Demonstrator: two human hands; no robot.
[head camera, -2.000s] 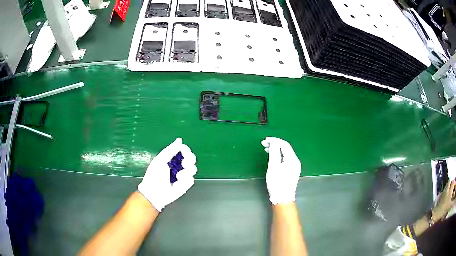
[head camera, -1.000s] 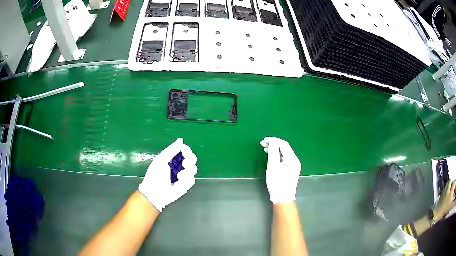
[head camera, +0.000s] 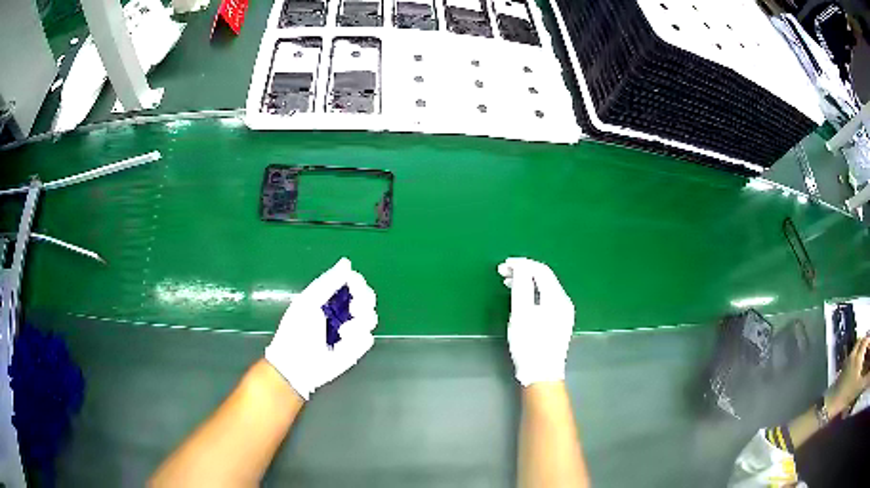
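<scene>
A black phone middle frame (head camera: 280, 193) lies flat on the green conveyor belt (head camera: 458, 191), its solid block at the left end, ahead of and left of my hands. My left hand (head camera: 322, 329), in a white glove, is at the belt's near edge with fingers curled; a small dark-blue piece (head camera: 337, 313) shows at its palm. My right hand (head camera: 541, 324), also in a white glove, is at the near edge further right, fingers bent and apart from the frame; no object shows in it. Neither hand touches the frame.
A blister tray (head camera: 448, 91) with some frames and a tray stack (head camera: 696, 86) stand behind the belt. Guide rails (head camera: 100, 172) angle over its left end. A blue heap (head camera: 43, 400) is at left. Another frame (head camera: 798, 252), a dark pile (head camera: 739, 357) and a person's hand (head camera: 847, 381) are at right.
The middle frame has moved left along the belt. The far-right frame has also moved slightly left, and the one by the guide rails is out of sight. My hands have stayed nearly still.
</scene>
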